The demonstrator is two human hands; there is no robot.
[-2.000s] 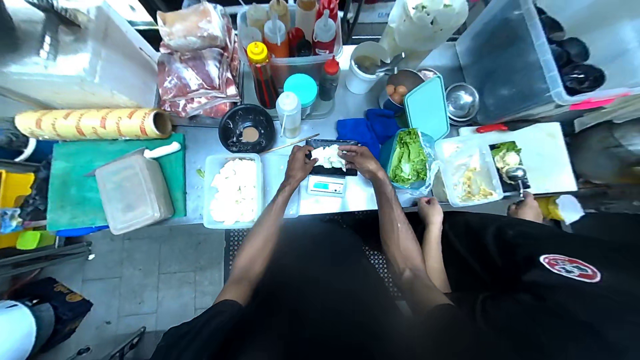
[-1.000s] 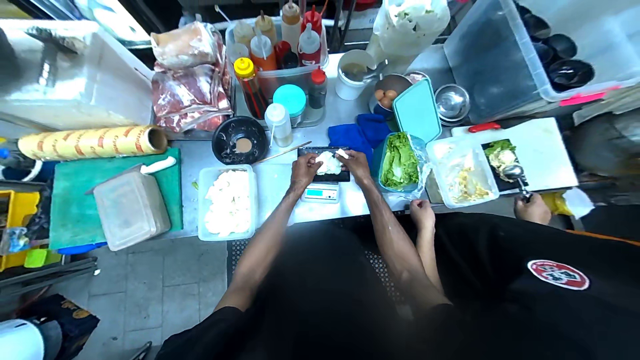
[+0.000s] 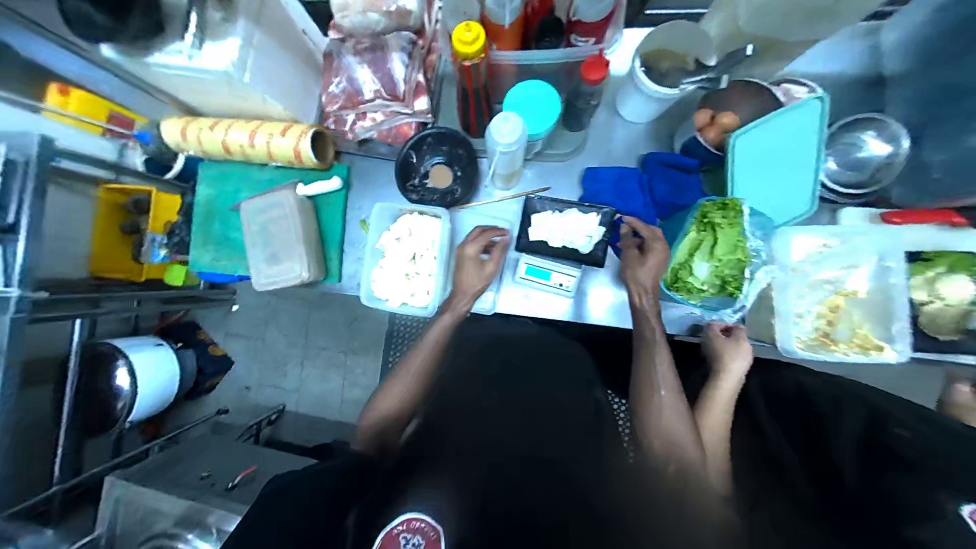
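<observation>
A black rectangular tray (image 3: 534, 252) with white chopped food (image 3: 566, 229) on it rests on a digital kitchen scale (image 3: 547, 275). To its left, my left hand (image 3: 480, 263) hovers with bent fingers near the lid under it; whether a small piece is between the fingertips cannot be told. My right hand (image 3: 643, 252) is at the tray's right edge, fingers curled, its contact with the tray unclear. Left of my left hand stands a plastic tub (image 3: 367, 282) of similar white food (image 3: 408, 259). A tub of green lettuce (image 3: 709, 255) is just right of my right hand.
Behind are a black bowl (image 3: 412, 164), a white squeeze bottle (image 3: 506, 149), a thin stick (image 3: 507, 198) and a blue cloth (image 3: 644, 187). A green cutting board (image 3: 217, 206) lies left. At right, a co-worker's hand (image 3: 726, 351) is close to the lettuce tub and another food tub (image 3: 842, 293).
My hands have moved apart from over the white food to either side of the black tray. The view has shifted toward the left.
</observation>
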